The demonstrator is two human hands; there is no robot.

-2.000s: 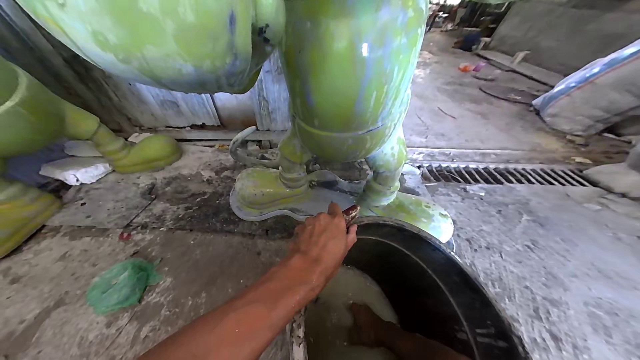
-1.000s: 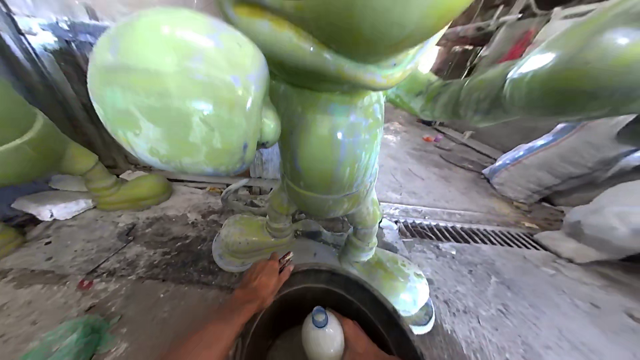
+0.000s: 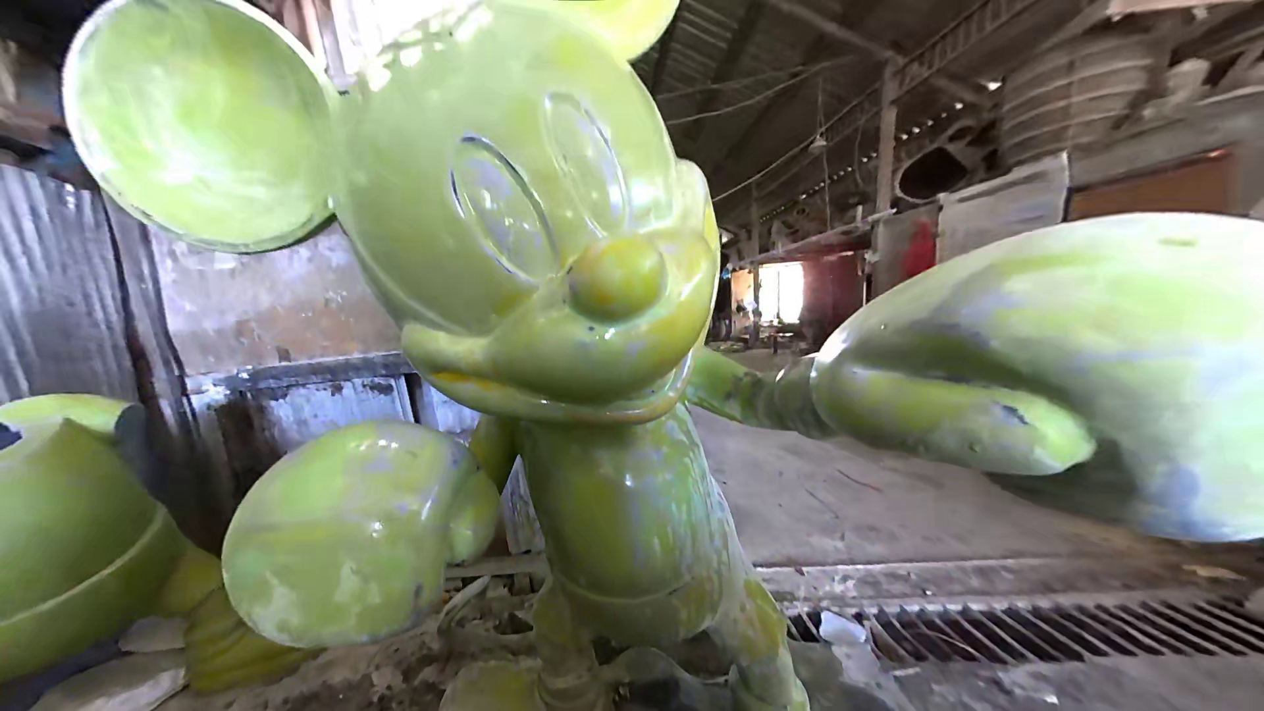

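Note:
A large glossy green cartoon mouse statue (image 3: 612,513) fills the middle of the head view, patched with yellow and grey-blue. Its round ear (image 3: 197,123) is at the upper left, its ball nose (image 3: 617,278) near the centre. One big rounded hand (image 3: 360,533) of the statue hangs at the left; the other hand (image 3: 1047,365) reaches out at the right, close to the camera. Neither of my hands shows in the frame of now, and the bucket and bottle are out of view.
Part of another green figure (image 3: 69,533) stands at the left edge. A metal floor grate (image 3: 1007,630) runs along the lower right. Corrugated metal sheets (image 3: 64,286) line the left wall. The statue's outstretched arm spans the right side.
The view has swung up from the bucket to the statue's face. My hands, one of them at a white bottle in the bucket a second ago, have left the view.

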